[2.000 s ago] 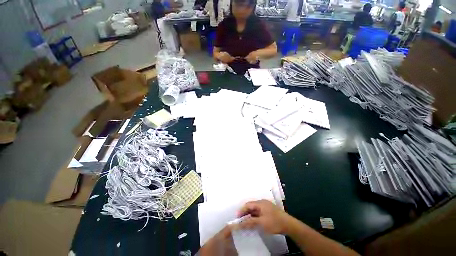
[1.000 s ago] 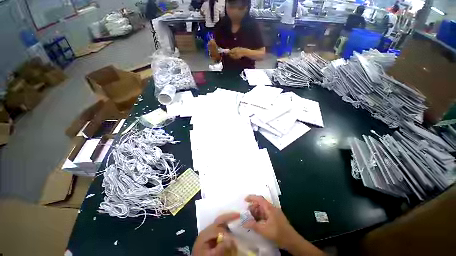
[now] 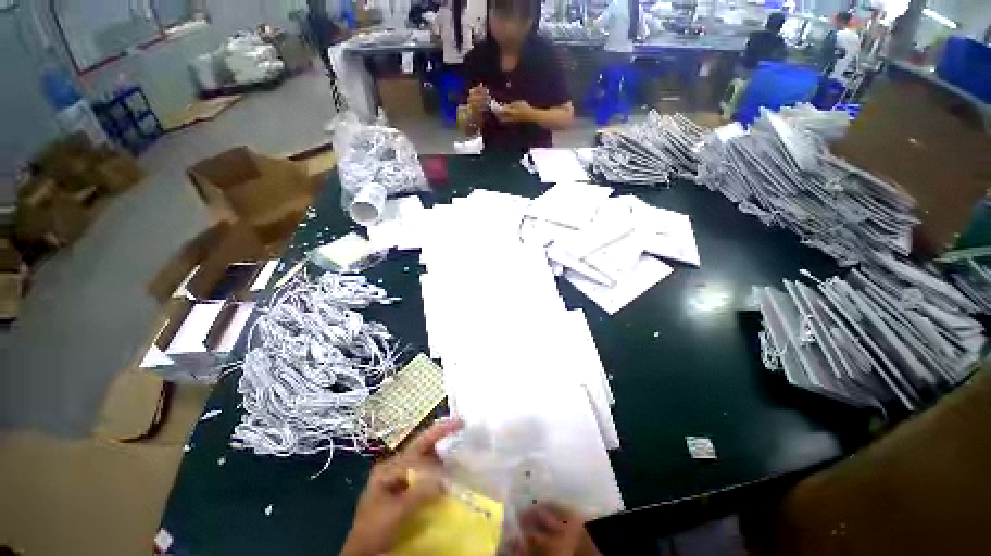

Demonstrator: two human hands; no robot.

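Observation:
My left hand (image 3: 397, 494) is at the bottom centre, holding a bright yellow sticker sheet (image 3: 451, 526) with its index finger reaching forward. My right hand (image 3: 552, 530) is partly cut off by the bottom edge, blurred and dark, over the near papers; whether it holds anything is unclear. Flat white paper pieces (image 3: 494, 326) overlap in a column in front of me. A pale, blurred patch lies between the hands on the nearest paper. A pale yellow sticker sheet (image 3: 404, 402) lies left of the column.
Tangled white cords (image 3: 310, 364) lie at left. Loose white pieces (image 3: 619, 244) are fanned mid-table. Grey-white bundles (image 3: 869, 331) lean at right. A small label scrap (image 3: 701, 446) lies right of my hands. A clear plastic bag (image 3: 375, 163) and white roll (image 3: 367, 203) are far left. A person (image 3: 515, 81) sits opposite.
My left hand has moved left and forward, and the yellow sheet shows more fully. My right hand has moved down toward the bottom edge.

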